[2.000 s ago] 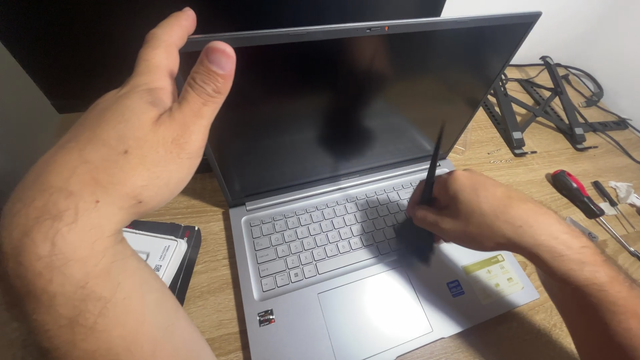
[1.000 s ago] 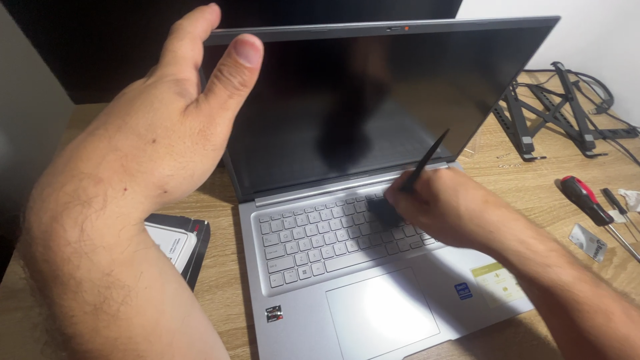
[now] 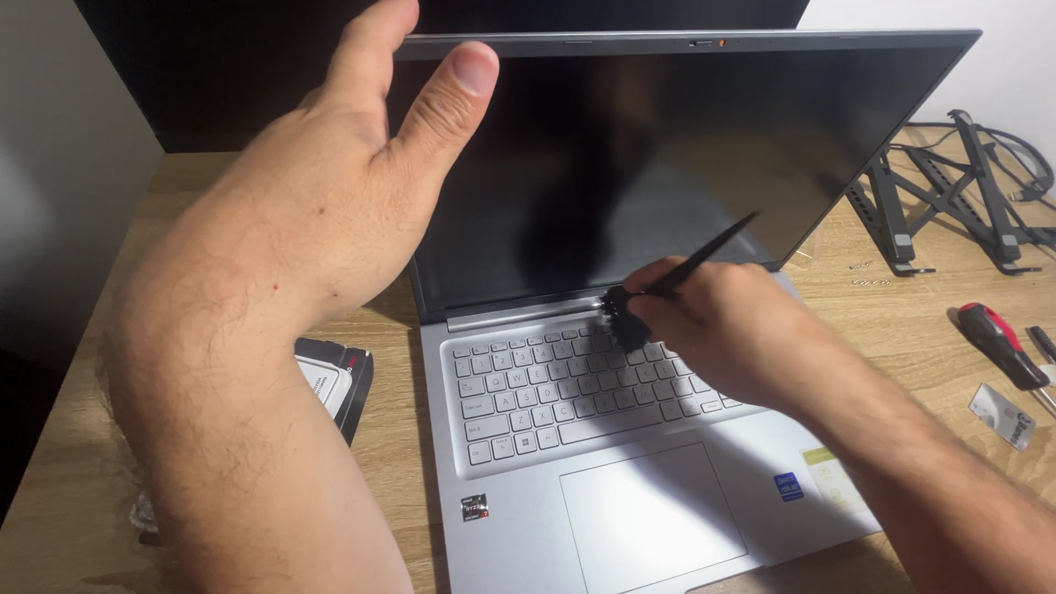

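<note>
A silver laptop (image 3: 511,544) lies unfolded on the wooden desk, its dark screen (image 3: 726,148) tilted back. My left hand (image 3: 363,148) is at the upper left corner of the lid, thumb in front of the screen and the other fingers at or behind the edge, partly hidden. In my right hand (image 3: 718,322) is a black brush (image 3: 631,318) with a pointed handle. Its bristles are at the top rows of the keyboard (image 3: 528,388), close to the hinge. The right part of the keyboard is hidden under this hand.
Behind the laptop stands a large dark monitor (image 3: 247,74). A black folding stand (image 3: 940,190) with cables, small screws (image 3: 870,282), a red and black screwdriver (image 3: 998,342) and a card (image 3: 1002,417) lie to the right. At left, a black box (image 3: 359,379) is partly behind my forearm.
My right hand has moved the brush from the right side of the keyboard up and left to the top rows by the hinge. My left hand has stayed at the lid's corner.
</note>
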